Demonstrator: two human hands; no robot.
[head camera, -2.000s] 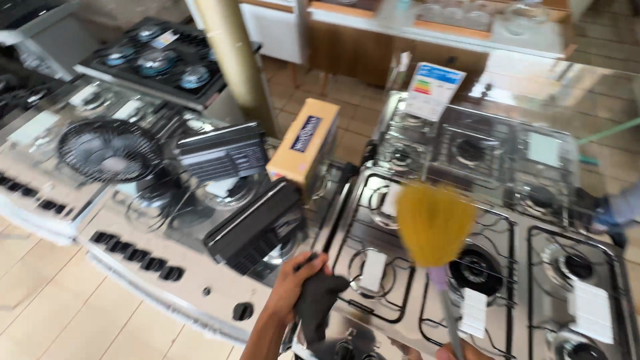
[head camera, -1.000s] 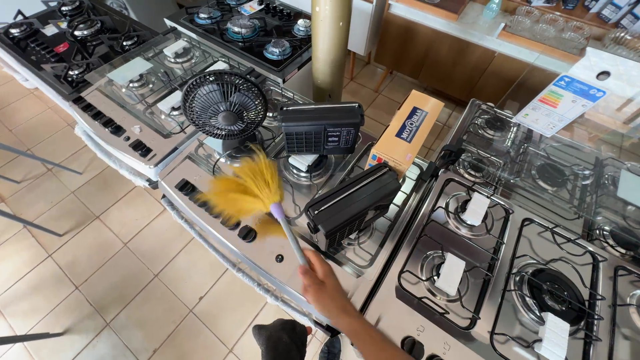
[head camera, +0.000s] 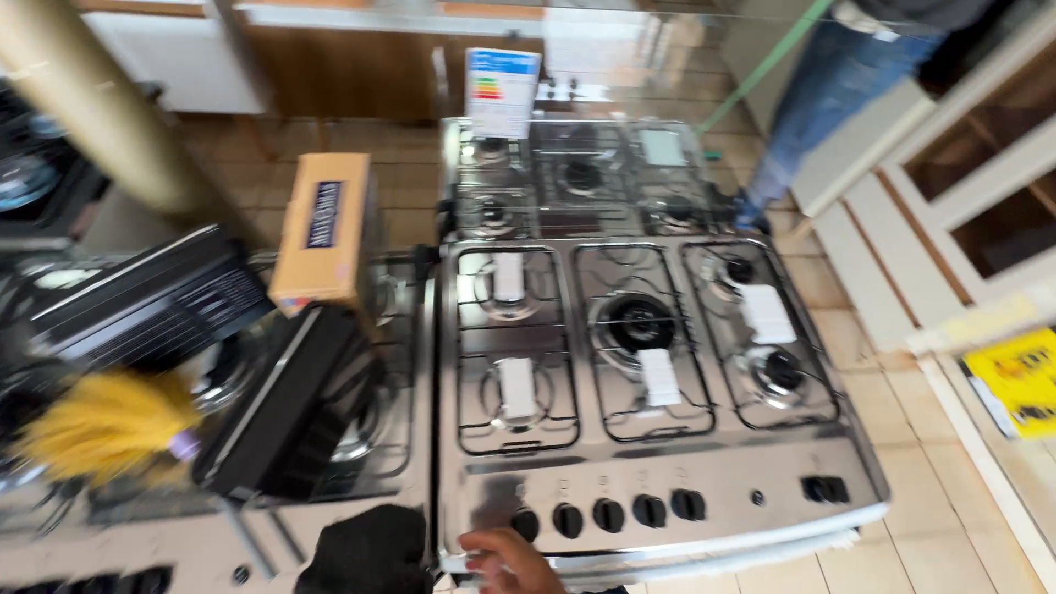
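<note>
My right hand (head camera: 511, 563) is at the bottom edge, by the front left corner of a steel gas cooktop (head camera: 701, 462); its blurred fingers point left near a black knob (head camera: 525, 523), with nothing seen in them. A bunched black cloth (head camera: 367, 551) lies left of it. No skin of my left hand shows; the cloth may hide it. At the left, a duster with yellow bristles (head camera: 107, 425) and a purple collar (head camera: 185, 445) is over the neighbouring glass-topped stove (head camera: 124, 536). Its grey handle (head camera: 247, 540) slants down beside the cloth. Two black radios (head camera: 157, 301) (head camera: 285, 404) stand behind.
An orange cardboard box (head camera: 318, 231) stands behind the radios. The cooktop's raised glass lid (head camera: 594, 177) has an energy label (head camera: 502, 92). A pole (head camera: 124, 124) rises at the upper left. A person's jean-clad leg (head camera: 825, 107) is beyond the lid, beside a white cabinet (head camera: 899, 264).
The duster was in my right hand a second ago; now that hand is apart from its handle and lies further right. The view has swung right.
</note>
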